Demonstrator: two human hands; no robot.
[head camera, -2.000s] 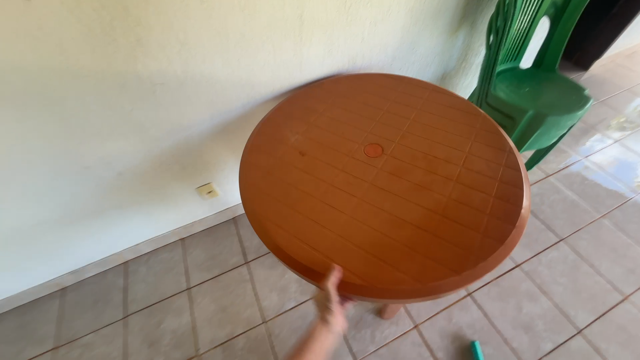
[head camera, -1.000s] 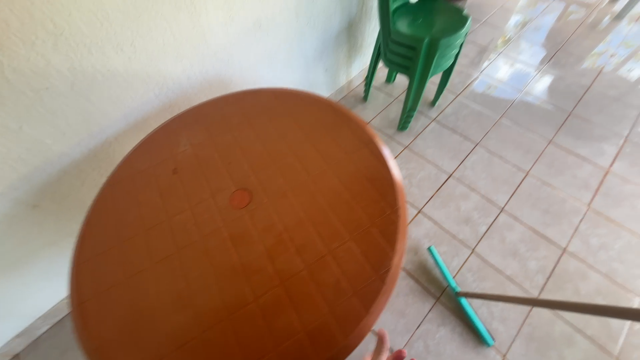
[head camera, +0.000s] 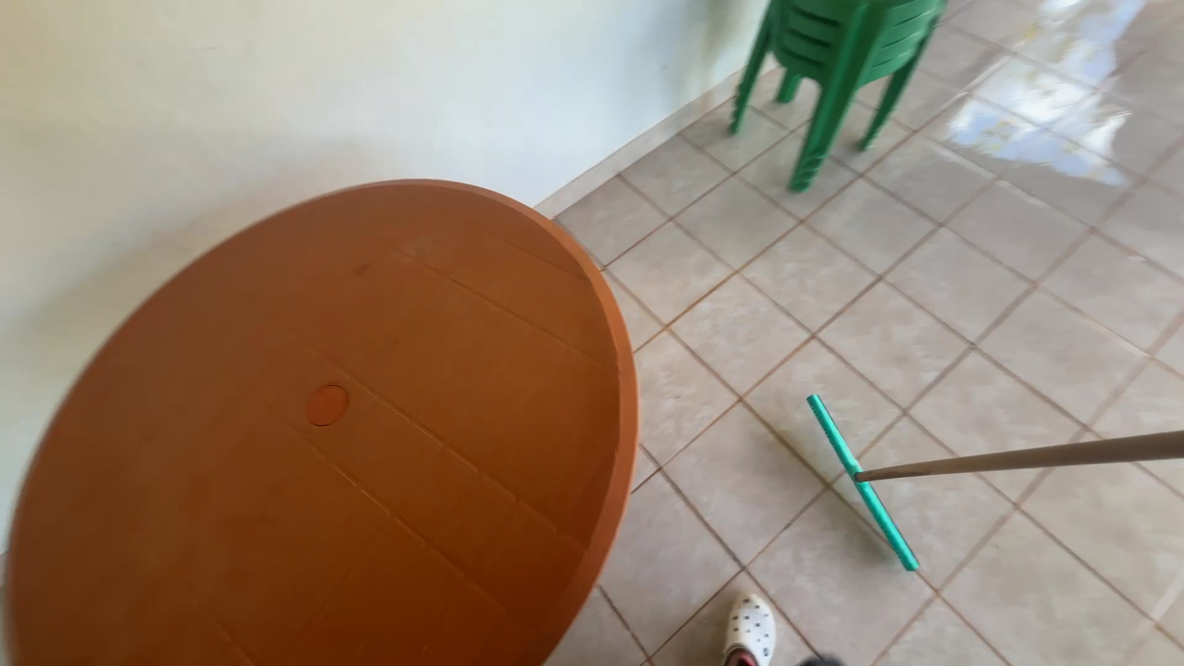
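Neither my left hand nor my right hand shows at this moment. A round brown plastic table (head camera: 444, 351) with a grooved top and a round centre cap (head camera: 327, 405) fills the left side of the view, close to the wall. Right of it, a floor squeegee with a turquoise head (head camera: 869, 509) rests on the tiles. Its wooden handle (head camera: 1027, 458) runs out past the right edge of the view, so whether a hand holds it is hidden.
Stacked green plastic chairs (head camera: 837, 55) stand near the white wall (head camera: 370, 83) at the top. The tiled floor (head camera: 740, 324) shines with wet-looking reflections at upper right. A white clog (head camera: 750, 626) on a foot shows at the bottom edge.
The hand seen at the table's near edge in the earlier frames has left the view. The view has swung right, bringing the squeegee's handle into sight.
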